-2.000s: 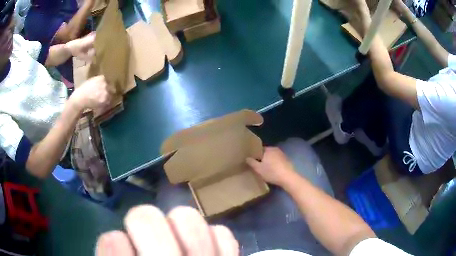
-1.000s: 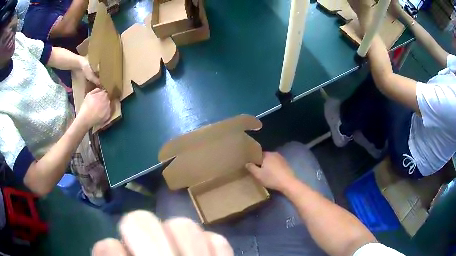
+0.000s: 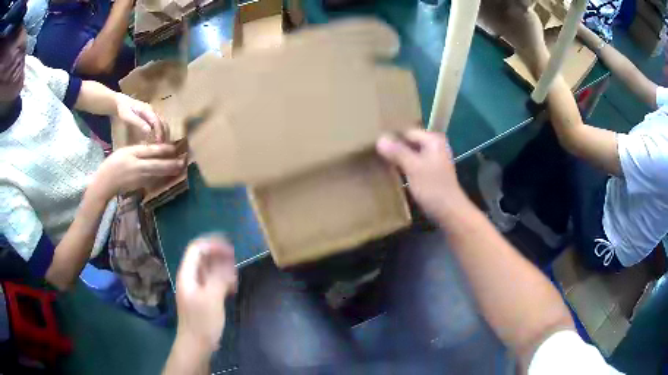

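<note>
A brown cardboard mailer box (image 3: pixel 333 209) is held up in front of me over the bench's near edge, its tray low and its wide lid standing up behind, blurred by motion. My right hand (image 3: pixel 425 167) grips the tray's right rear corner where the lid joins. My left hand (image 3: pixel 205 282) is raised below and left of the box, apart from it, blurred and holding nothing; its fingers look loosely curled and apart.
The green bench (image 3: pixel 192 212) lies under and behind the box. A cream post (image 3: pixel 454 69) stands behind it at right, another (image 3: pixel 558 55) further right. A neighbour's hands (image 3: pixel 150 150) work on cardboard at left. Another person (image 3: pixel 644 161) sits at right. Cardboard trays (image 3: pixel 261 28) stand at the back.
My right hand has lifted the box up and forward from my lap. My left hand has moved from the bottom edge into fuller view. The left neighbour's upright cardboard panel is lowered.
</note>
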